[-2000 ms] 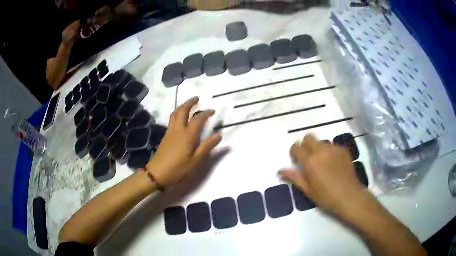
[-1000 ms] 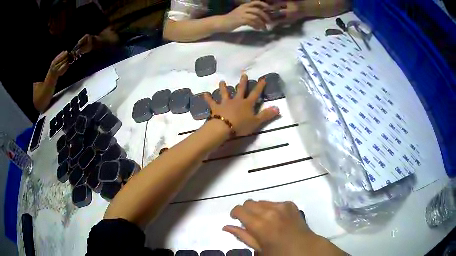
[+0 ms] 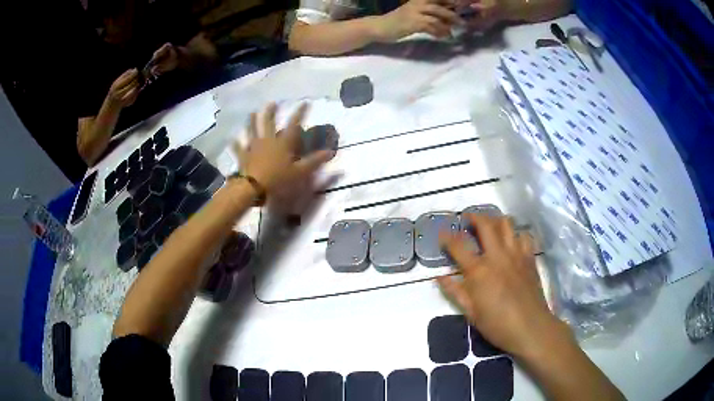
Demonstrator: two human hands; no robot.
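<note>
My left hand [image 3: 283, 163] is blurred, fingers spread, over the back left of the work area. It partly hides the dark grey housings [image 3: 319, 139] beside its fingers; contact is unclear. My right hand [image 3: 505, 278] is at the right end of a side-by-side row of grey housings [image 3: 348, 245], its fingers over the last ones. I cannot tell if it grips one. These housings show small dots near their corners. Black pads [image 3: 364, 386] lie in a row at the near edge, with more [image 3: 448, 338] above its right end, one partly under my right hand.
A heap of black-faced housings [image 3: 160, 204] is at left. One housing [image 3: 356, 91] lies alone at the back. A printed white stack [image 3: 591, 157] in clear plastic [image 3: 540, 196] is at right. A bottle [image 3: 48, 227] is far left. Other people's hands [image 3: 427, 19] are across the table.
The back row of housings has mostly gone from its place, and a row lies mid-table by my right hand. My left hand has moved left. The view has shifted, showing more near pads.
</note>
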